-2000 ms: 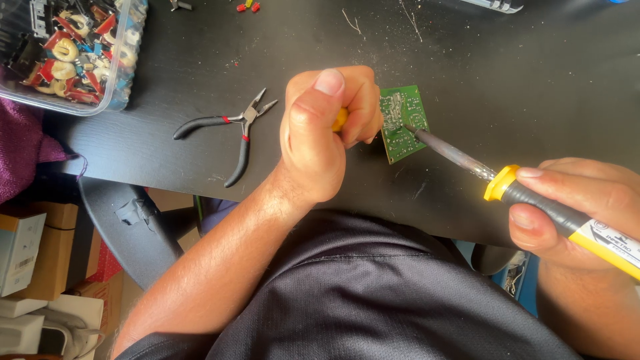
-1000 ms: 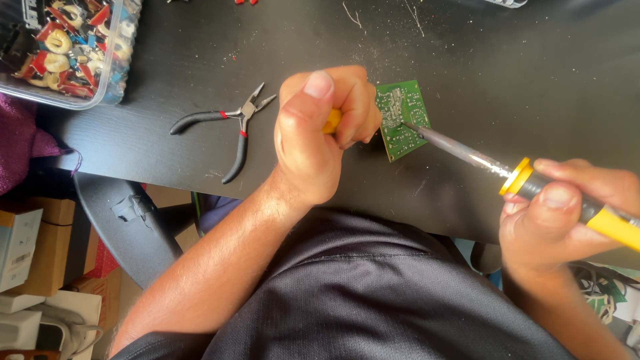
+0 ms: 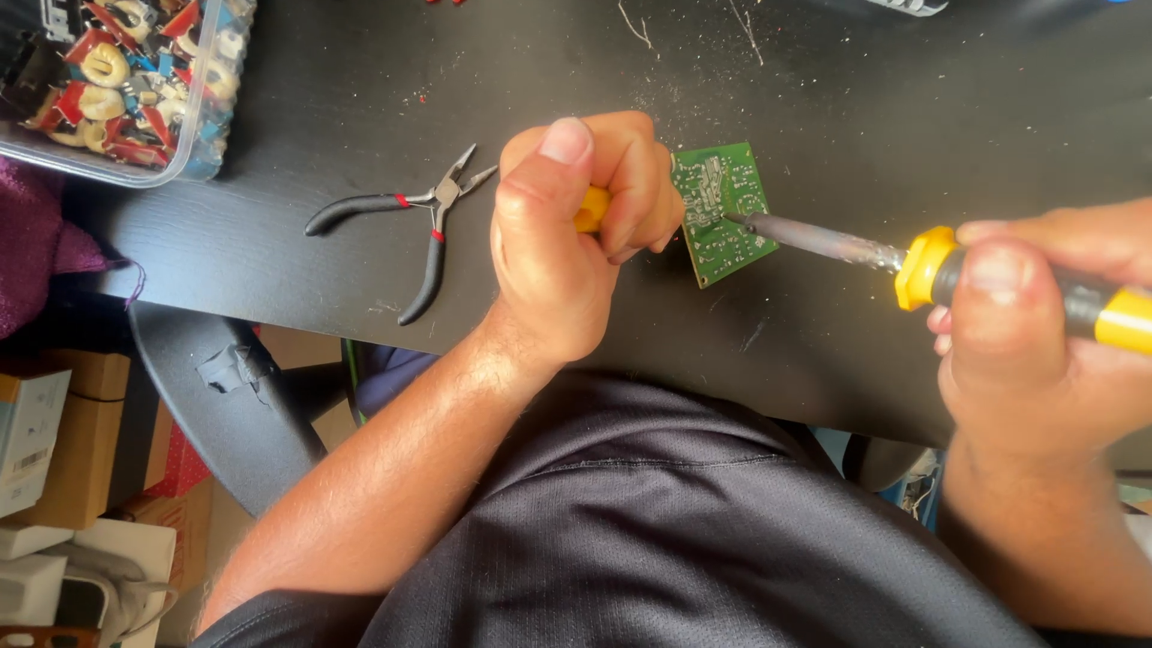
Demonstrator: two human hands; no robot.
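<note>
My left hand (image 3: 576,198) is closed around a tool with a yellow handle (image 3: 591,209); only the handle's end shows, and the rest is hidden by my fingers. Just right of that hand, a green circuit board (image 3: 729,243) shows its soldered side, its upper left edge close to my fingers. My right hand (image 3: 1026,333) grips a soldering iron (image 3: 828,241) by its yellow and black handle. The iron's dark tip is at the solder joints near the board's middle. Pliers (image 3: 447,191) with black and red handles lie on the table left of my left hand, jaws apart.
A clear plastic box (image 3: 189,135) of salvaged electronic parts stands at the upper left of the black table (image 3: 360,99). Bits of debris and thin wires lie beyond the board. Below the table edge are a chair armrest (image 3: 225,396) and cardboard boxes (image 3: 67,441).
My right hand has shifted its grip on the soldering iron, with the fingers differently placed on the handle. My left hand stays closed on the yellow-handled tool beside the board.
</note>
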